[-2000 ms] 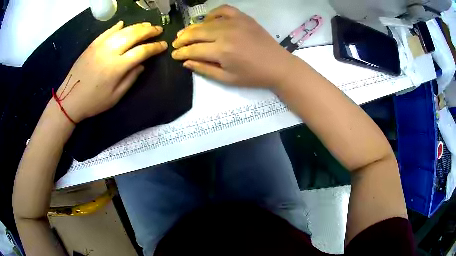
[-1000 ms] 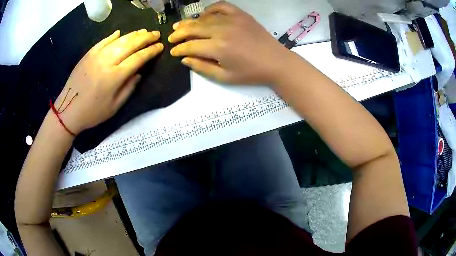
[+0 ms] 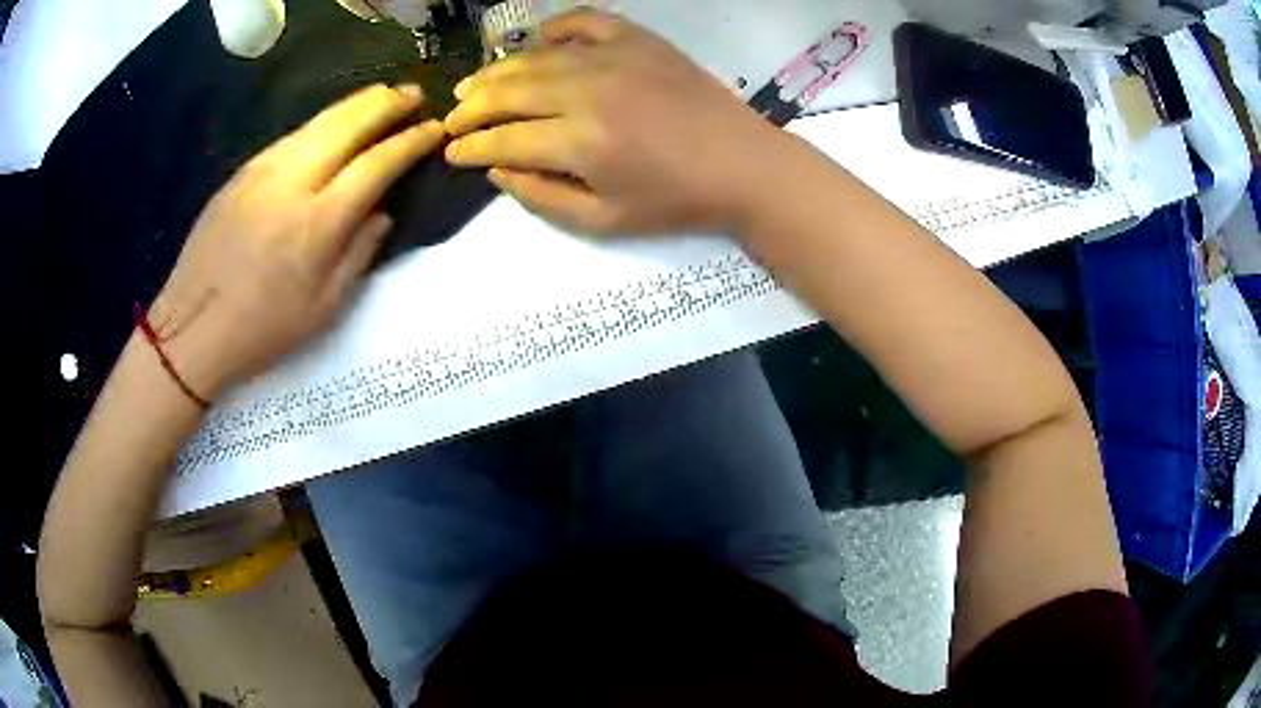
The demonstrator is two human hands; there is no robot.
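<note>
The dark garment (image 3: 208, 104) lies under and left of the needle area, running off the left side. The presser foot (image 3: 426, 42) shows at the top, just above my fingertips. My left hand (image 3: 297, 228) lies on the cloth, fingers pointing at the foot. My right hand (image 3: 595, 125) rests on the cloth's right edge, its fingertips meeting those of my left hand. Both hands press the cloth flat rather than grip it. The ribbed knob (image 3: 508, 25) is beside my right fingers. A smooth white rounded bar (image 3: 249, 22) is left of the foot.
Pink-handled snips (image 3: 827, 62) lie right of my right hand, partly hidden by it. A black smartphone (image 3: 993, 104) lies further right. A printed ruler strip (image 3: 553, 329) runs along the table's front edge. A blue bin (image 3: 1141, 387) stands at the right. A yellow tube (image 3: 228, 564) is below left.
The cloth has moved up and away under my hands, so less of it shows near the ruler. My fingertips have come together. The whole view has shifted slightly.
</note>
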